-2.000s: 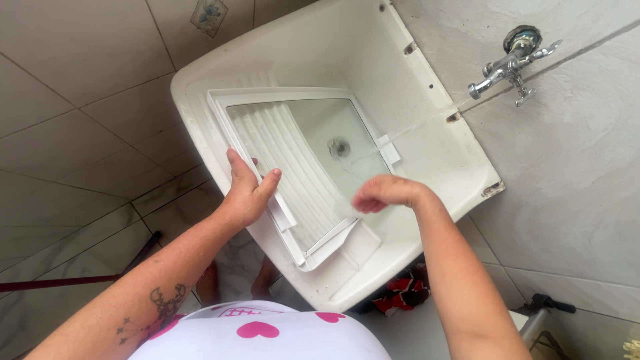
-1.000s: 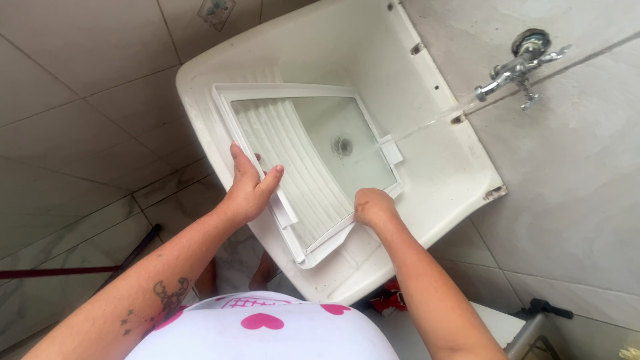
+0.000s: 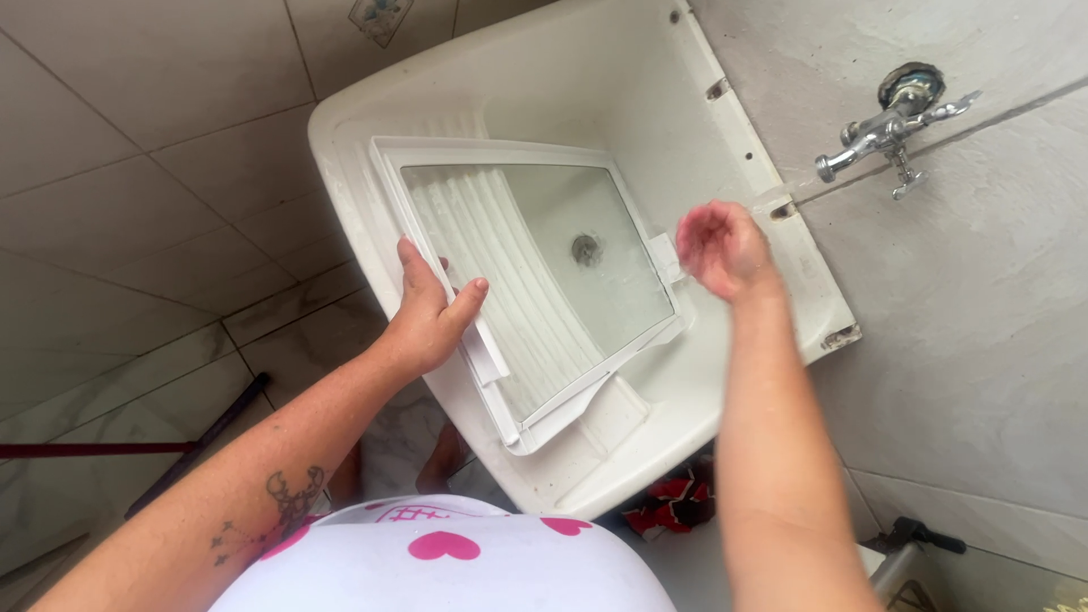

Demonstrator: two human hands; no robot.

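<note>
A glass refrigerator shelf with a white plastic frame (image 3: 510, 153) lies tilted inside a white laundry sink (image 3: 365, 110). My left hand (image 3: 429, 310) grips the frame's left side, thumb over the top, other fingers partly hidden. Cupped and lifted, my right hand (image 3: 725, 249) is just right of the shelf's right edge, beside a white tab, and holds no object. Water runs from the chrome faucet (image 3: 867, 149) toward this hand. Through the glass show the sink's ribbed washboard (image 3: 501, 255) and the drain (image 3: 585, 249).
Tiled walls (image 3: 977, 280) border the sink. A dark red pole (image 3: 93, 450) with a dark bar at its end is at the lower left. Red and black cloth (image 3: 676, 501) shows under the sink. A black-handled object (image 3: 922, 535) stands at the lower right.
My right hand has left the shelf's lower right corner and moved up toward the water stream. My left hand stays on the frame's left side, and the shelf has hardly moved.
</note>
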